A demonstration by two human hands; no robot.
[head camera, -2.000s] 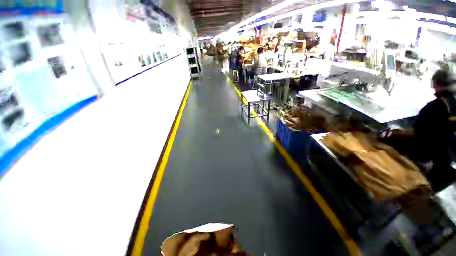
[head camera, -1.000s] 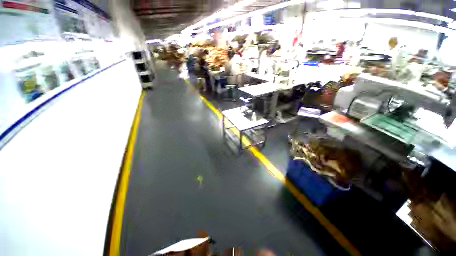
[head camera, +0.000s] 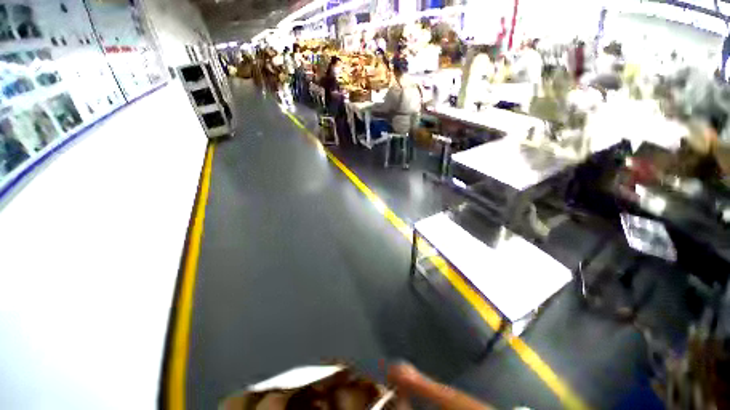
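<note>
A part-made brown bag body (head camera: 316,394) with a white edge shows at the bottom middle, cut off by the picture's edge. Its top is open. Just right of it, a blurred reddish-brown long shape reaches in from the bottom edge. It looks like part of my right hand (head camera: 428,388), but the blur hides the fingers and any grip. My left hand is not in view.
A grey floor aisle (head camera: 272,240) runs ahead between yellow lines, with a white wall (head camera: 88,280) on the left. A low white table (head camera: 492,260) stands over the right line. White benches, stools and seated people are beyond. A dark shelf rack (head camera: 204,100) stands ahead left.
The view has moved forward along the aisle and the low white table is much nearer. The blue crate has left the view. The bag stays at the bottom; the reddish-brown shape now shows more.
</note>
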